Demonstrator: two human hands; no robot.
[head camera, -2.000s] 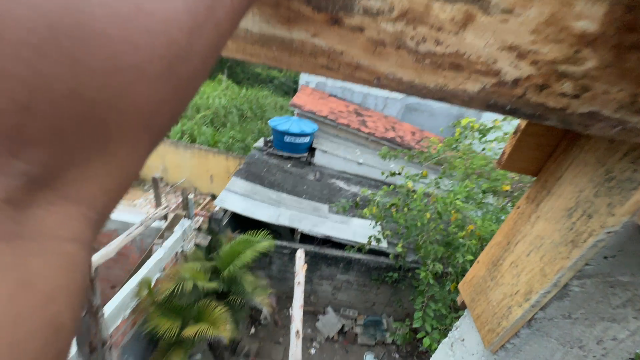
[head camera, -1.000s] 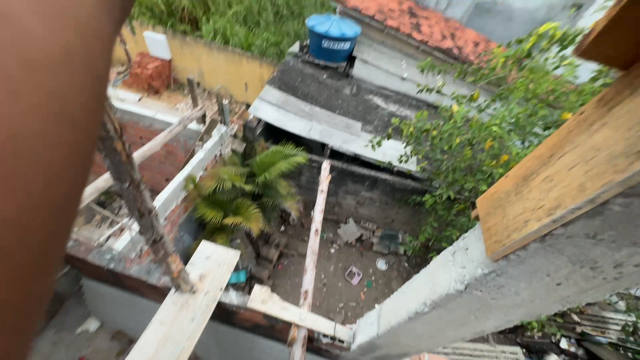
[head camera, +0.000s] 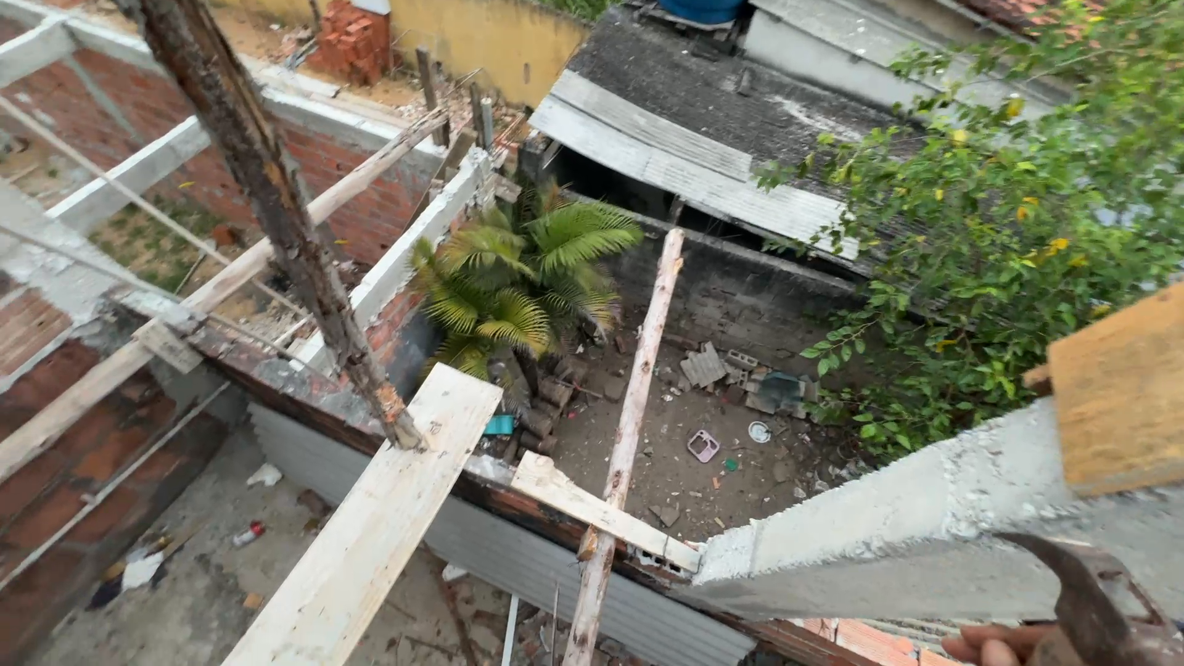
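Note:
My right hand (head camera: 1004, 640) is at the bottom right corner, mostly cut off, with its fingers curled at a rusty claw hammer (head camera: 1101, 592). The hammer's head lies just below the grey concrete beam (head camera: 888, 509). Above it, a wooden formwork board (head camera: 1119, 398) rests against the beam's side. My left hand is out of view. Left of centre, a pale wooden plank (head camera: 370, 527) reaches up from the bottom edge, and a rough upright pole (head camera: 268, 203) meets its far end.
A long wooden pole (head camera: 638, 379) crosses a short board (head camera: 601, 509) on the wall. Far below are a dirt yard (head camera: 666, 444) and a rubble-strewn floor (head camera: 213, 564). A palm (head camera: 527, 277), a leafy tree (head camera: 1008, 250) and brick walls (head camera: 342, 176) stand around.
The arm that filled the left side has left the view. My right hand and the hammer have come into view at the lower right. The view has tilted down.

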